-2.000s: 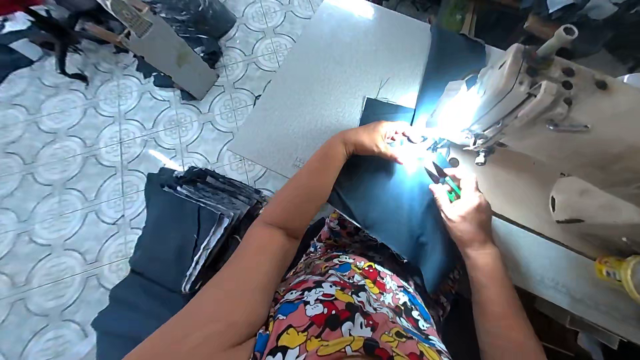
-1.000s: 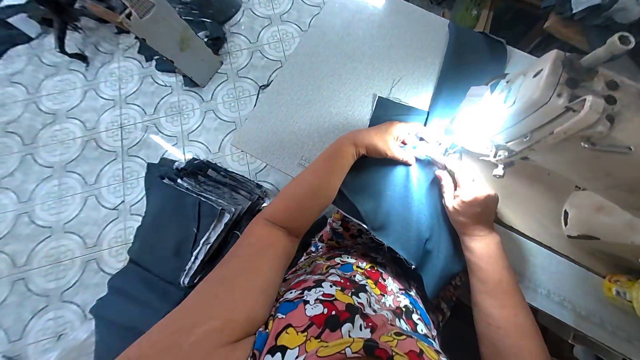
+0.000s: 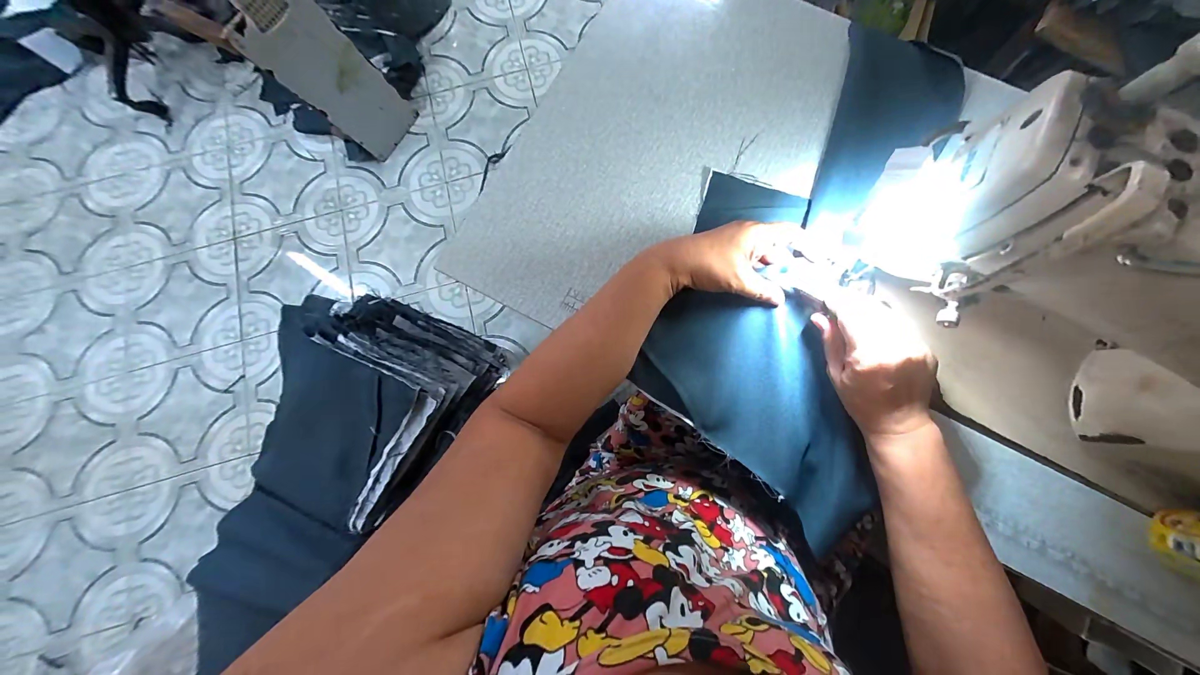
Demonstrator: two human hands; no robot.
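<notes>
Dark blue fabric [image 3: 741,366] hangs from the sewing table over my lap, its upper part beside the needle area of a sewing machine [image 3: 1041,178]. My left hand [image 3: 727,262] grips the fabric's edge between thumb and fingers, left of the needle. Close by on the right, my right hand [image 3: 877,361] pinches the same edge, thumb toward the left hand. Strong glare from the machine's lamp hides the fingertips and the presser foot. Another length of the dark fabric [image 3: 881,122] lies behind the needle, across the table.
The pale sewing table [image 3: 637,122] reaches to the upper left. A stack of dark cut pieces [image 3: 328,422] rests beside my left arm. A grey board [image 3: 328,75] stands over scraps on the tiled floor [image 3: 169,244]. At the right edge is a yellow-labelled item [image 3: 1177,539].
Green-handled thread snips seen in my right hand two seconds ago no longer show. That hand has moved onto the fabric edge. The left hand stays on the fabric.
</notes>
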